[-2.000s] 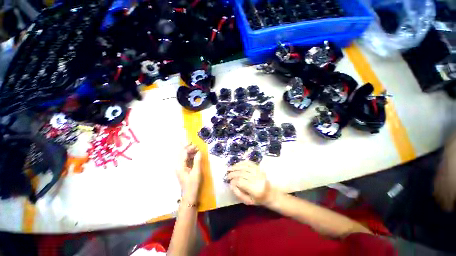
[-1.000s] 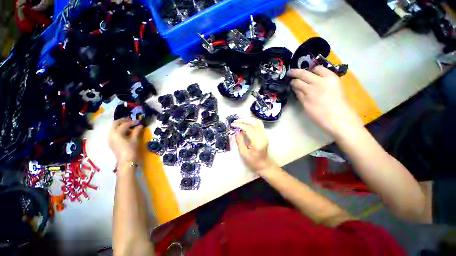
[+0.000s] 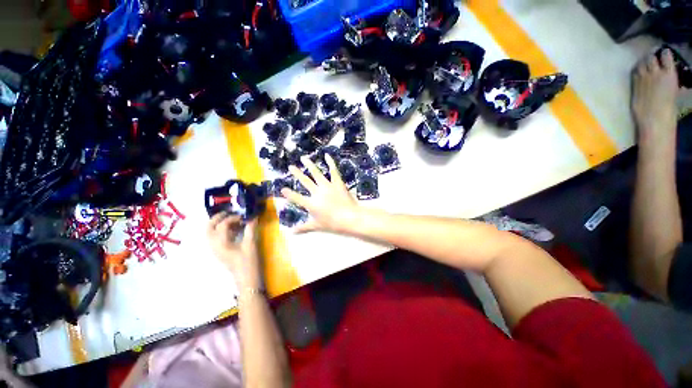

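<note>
My left hand (image 3: 234,236) holds a glossy black housing (image 3: 241,198) at its fingertips, above the orange tape strip. A white disc and a red piece show in the housing. My right hand (image 3: 326,203) is spread, palm down, over the lower part of the cluster of small square camera modules (image 3: 319,132). Its fingers are apart; whether a module is under the fingertips is hidden. Several black housings with silvery boards and red wires (image 3: 446,125) stand at the right of the cluster.
A blue bin (image 3: 319,26) stands at the far edge. Dark housings (image 3: 174,68) are heaped at the far left. Red pieces (image 3: 152,229) and orange parts (image 3: 116,263) lie at left, near a black loop (image 3: 91,276). Another person's hand (image 3: 654,87) is at the right edge.
My left hand has picked up a housing and brought it nearer. My right hand has moved left over the modules and spread. The other person's hand has withdrawn rightward from the housings.
</note>
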